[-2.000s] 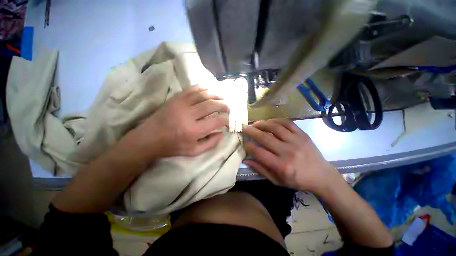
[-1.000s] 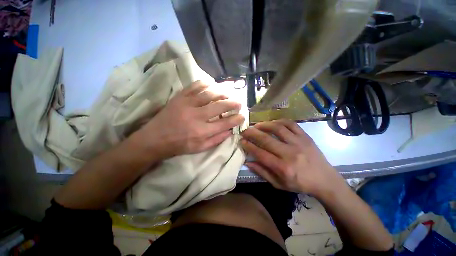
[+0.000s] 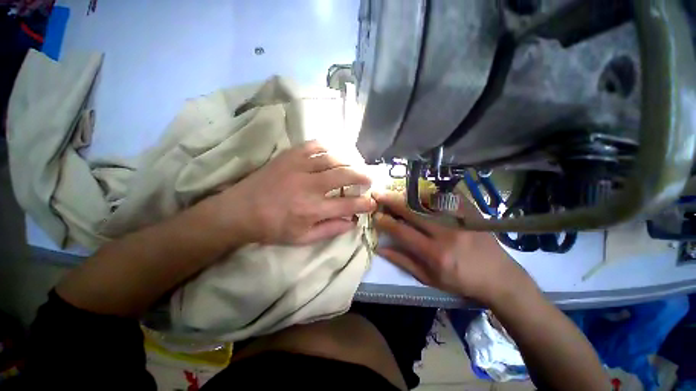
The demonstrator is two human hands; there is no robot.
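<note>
A beige garment (image 3: 221,160) lies heaped on the white table left of the sewing machine (image 3: 488,76) and hangs over the front edge. My left hand (image 3: 305,198) lies flat on the cloth, fingers pressing it beside the bright needle area. My right hand (image 3: 443,252) holds the garment's edge at its fingertips, close to my left fingertips. The presser foot and needle (image 3: 416,172) are just above and right of the fingertips, partly lost in lamp glare. A small ridged knob (image 3: 445,202) is beside them. The machine's curved bar hides part of my right hand.
Blue thread snips (image 3: 481,191) and black-handled scissors (image 3: 555,240) lie right of the needle, partly behind the curved bar. Blue tape (image 3: 54,32) is at the table's left. Below the grey ribbed edge (image 3: 610,296) are a yellow-rimmed basket (image 3: 191,353) and blue plastic bags (image 3: 633,336).
The view has shifted and tilted, so the machine head shows more from its side and the scissors are more covered. Both hands stay on the cloth in nearly the same place.
</note>
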